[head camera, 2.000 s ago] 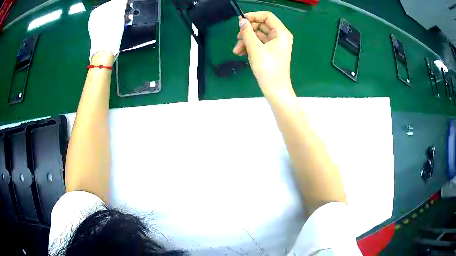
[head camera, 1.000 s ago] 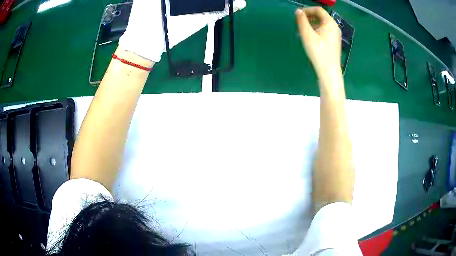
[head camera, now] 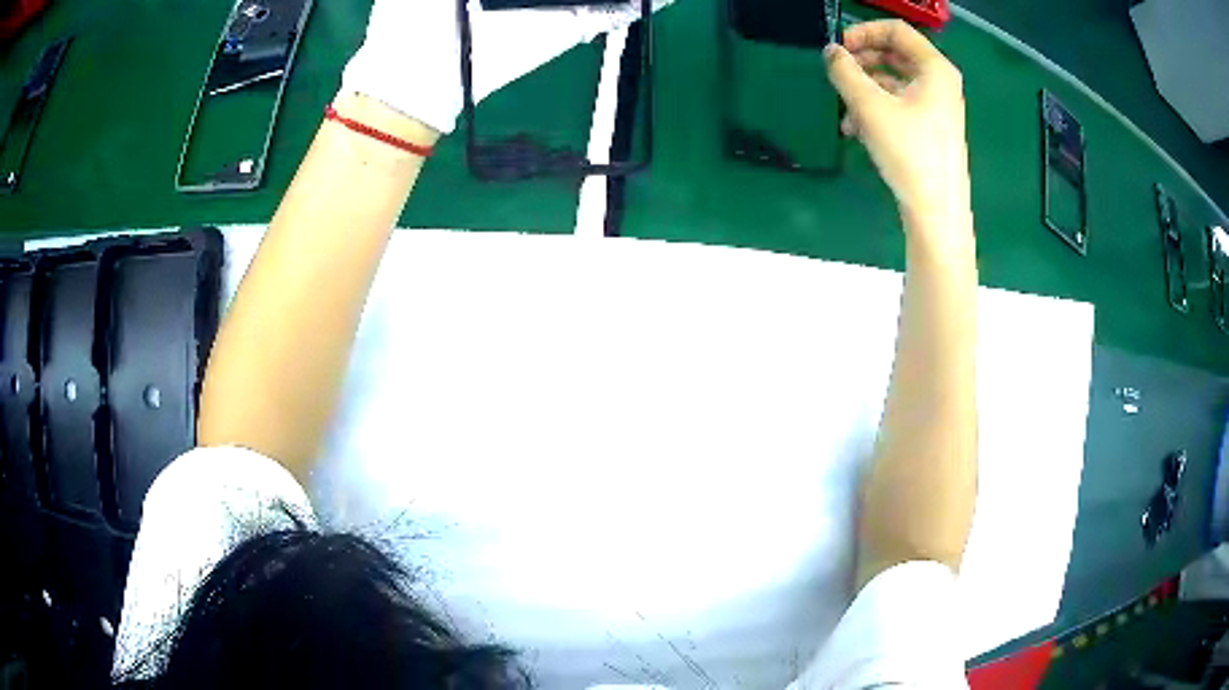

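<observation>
My left hand (head camera: 418, 65), in a white glove, holds a dark phone frame (head camera: 523, 158) above the belt, near its white stripe. The frame's black upper section is cut off by the top edge. My bare right hand (head camera: 911, 113) pinches the right edge of a second dark phone unit (head camera: 779, 24) at upper centre-right. This unit has a black upper part and a see-through lower part. Whether it touches the belt, I cannot tell.
Other phone frames lie on the green belt (head camera: 364, 202), one at left (head camera: 259, 41), one at right (head camera: 1063, 124). A white sheet (head camera: 647, 418) lies in front of me. A black blister tray (head camera: 151, 337) is at left, a red tray (head camera: 919, 11) at top right, a small dark item (head camera: 1166, 496) at far right.
My left hand went from the unit at upper left to holding a frame over the stripe. My right hand moved right and now grips another unit. The belt units at left shifted left.
</observation>
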